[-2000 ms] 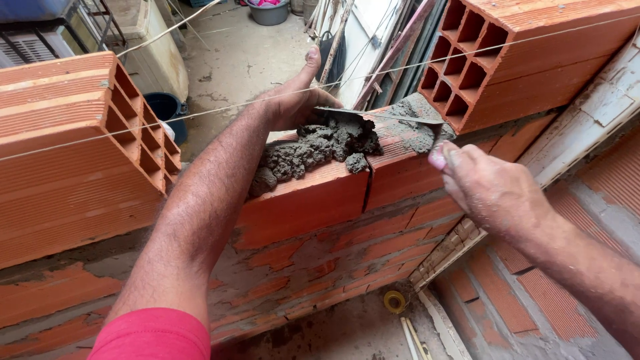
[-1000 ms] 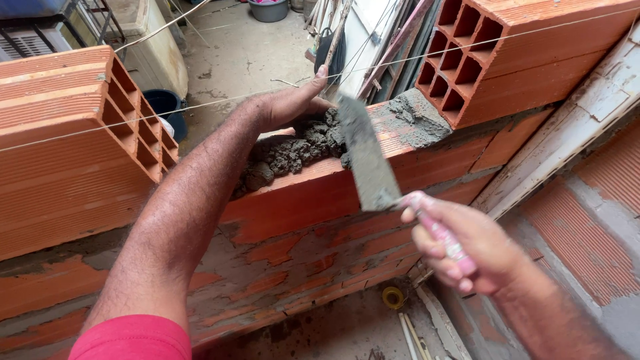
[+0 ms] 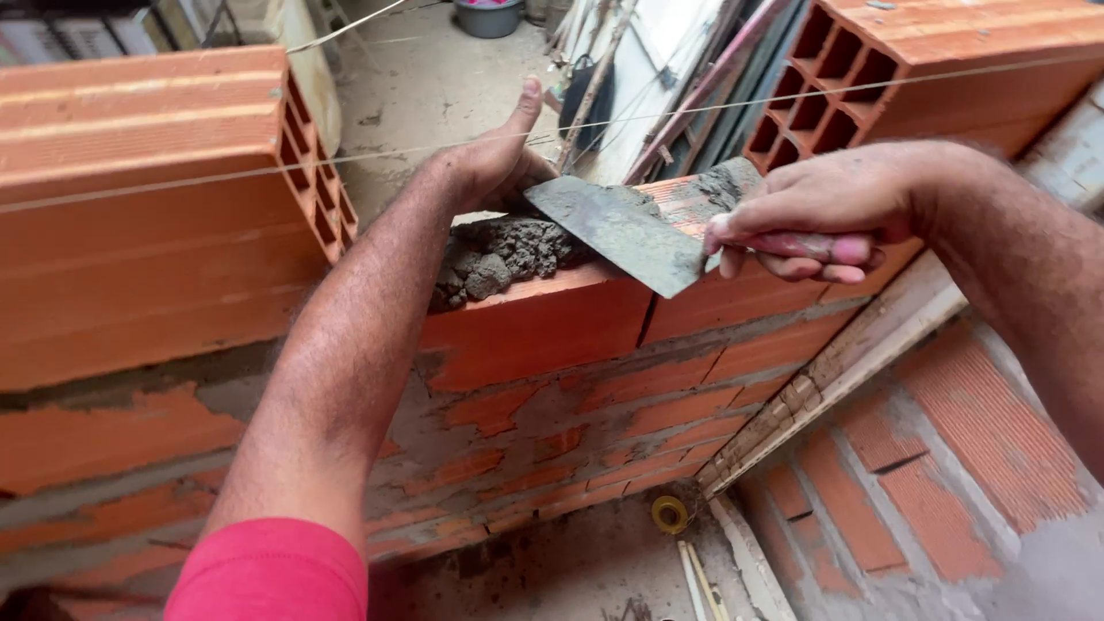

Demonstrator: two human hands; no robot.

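My right hand (image 3: 811, 216) grips the pink handle of a mortar-smeared masonry trowel (image 3: 617, 231). The blade lies at a slant over the top of the brick wall (image 3: 543, 332), its tip near my left hand (image 3: 504, 159). That hand is on the wall's far side, thumb raised and fingers partly hidden behind the blade and mortar; whether it holds anything cannot be seen. Lumpy grey mortar (image 3: 509, 254) covers the wall top beside the blade. A smaller mortar patch (image 3: 724, 183) lies to the right, by a hollow clay brick (image 3: 983, 43). Another hollow clay brick (image 3: 147, 207) stands at left.
A taut string (image 3: 673, 112) crosses above the wall and bricks. Beyond the wall are a grey tub (image 3: 488, 19) and leaning boards and poles (image 3: 707, 78). Below, a yellow ring-shaped roll (image 3: 669, 515) and thin strips (image 3: 699, 578) lie on the floor, beside another brick wall (image 3: 914, 466).
The trowel has swung from nearly upright to a slant across the wall top, its tip now by my left hand. My right hand has moved up toward the wall.
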